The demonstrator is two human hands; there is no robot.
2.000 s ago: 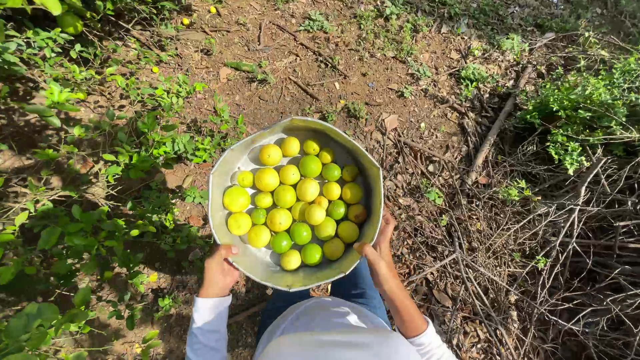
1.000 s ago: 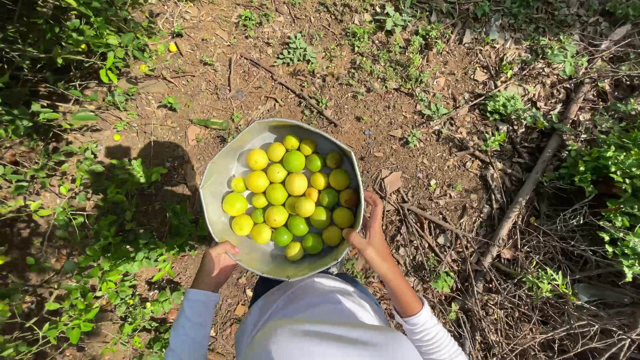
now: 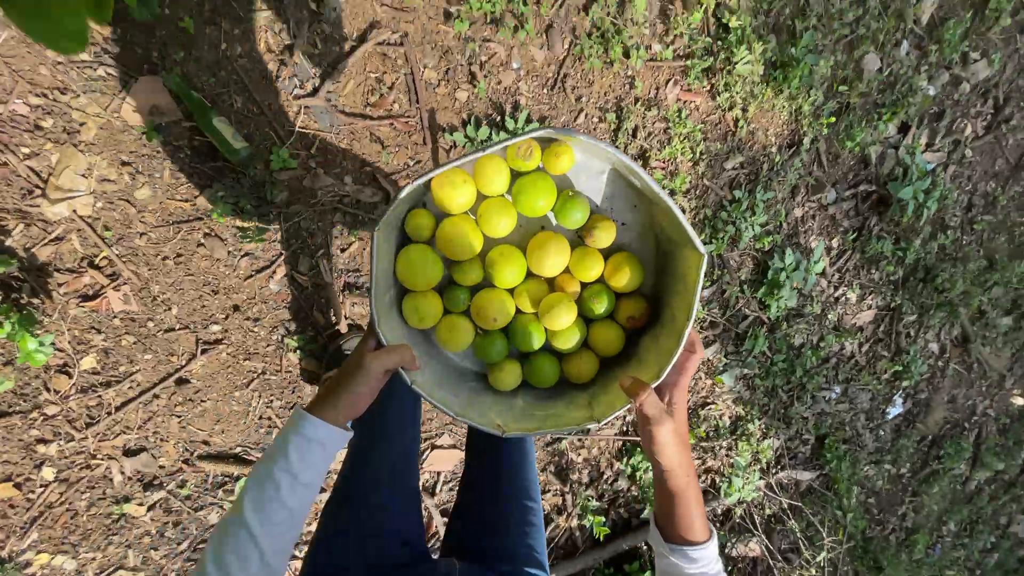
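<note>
A dented metal basin [image 3: 464, 396] with a many-sided rim is held out at the middle of the head view. Many yellow and green limes [image 3: 548, 254] lie loose in it, mostly toward its left and middle. My left hand [image 3: 366, 376] grips the lower left rim, thumb over the edge. On the lower right, my right hand [image 3: 670, 400] holds the rim with its thumb against the near edge. The fingers of both hands are partly hidden under and behind the basin.
Below the basin are my legs in blue jeans [image 3: 496, 496]. Dry soil with leaf litter and twigs lies around. Low green weeds [image 3: 792, 276] grow at the right. A stick [image 3: 600, 552] lies near my legs, and a dark shadow [image 3: 296, 160] falls across the upper left ground.
The view has moved to other ground, and the dense bushes at the left are gone from it. Both hands still hold the basin, and the limes have shifted inside it.
</note>
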